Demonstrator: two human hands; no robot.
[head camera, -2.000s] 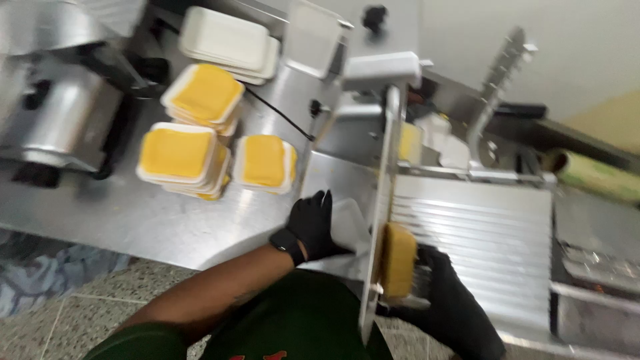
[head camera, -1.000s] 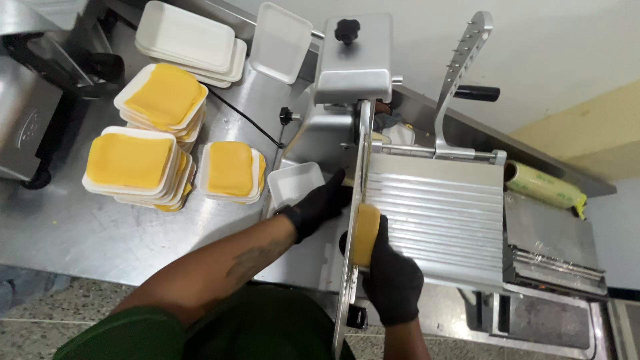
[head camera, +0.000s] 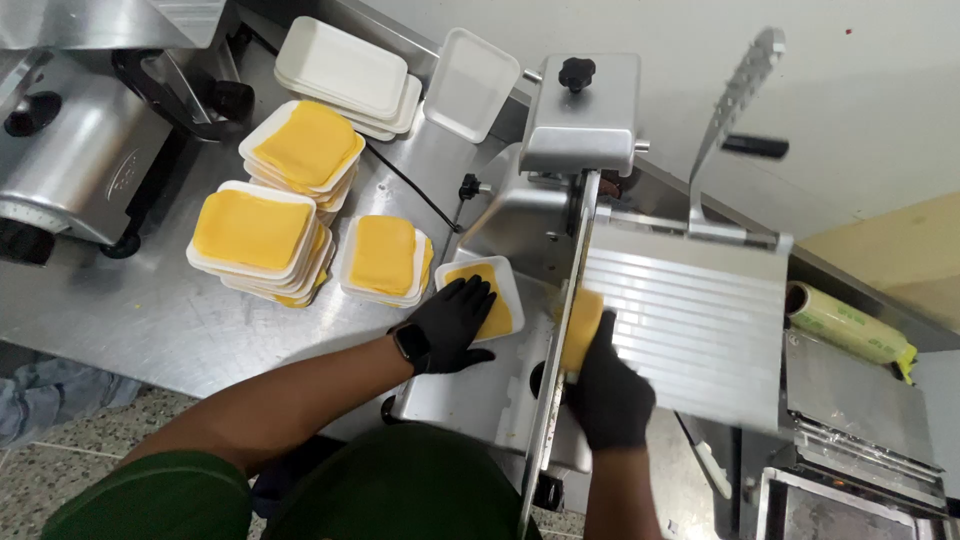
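Note:
Black gloves cover both hands. My left hand (head camera: 457, 322) lies palm down, fingers stretched, on a yellow cheese slice (head camera: 495, 321) in a white foam tray (head camera: 513, 289) at the slicer's left side. My right hand (head camera: 613, 390) holds a block of yellow cheese (head camera: 583, 326) against the upright plate of the meat slicer (head camera: 581, 112), beside its ribbed carriage (head camera: 682, 315). Stacks of foam trays with cheese slices stand on the left: one at the back (head camera: 307, 146), one in front (head camera: 251, 229), and a lower one (head camera: 384, 255) near my left hand.
Empty foam trays (head camera: 345, 67) and a single one (head camera: 471, 82) lie at the back. Another slicer (head camera: 82, 150) stands at the far left. A roll of plastic film (head camera: 847, 322) rests on a wrapping machine (head camera: 862, 390) at right. A black cable crosses the steel table (head camera: 165, 300).
My left hand has moved away from the slicer's plate onto the foam tray, which held no slice one second ago and has one now. My right hand still holds the cheese block.

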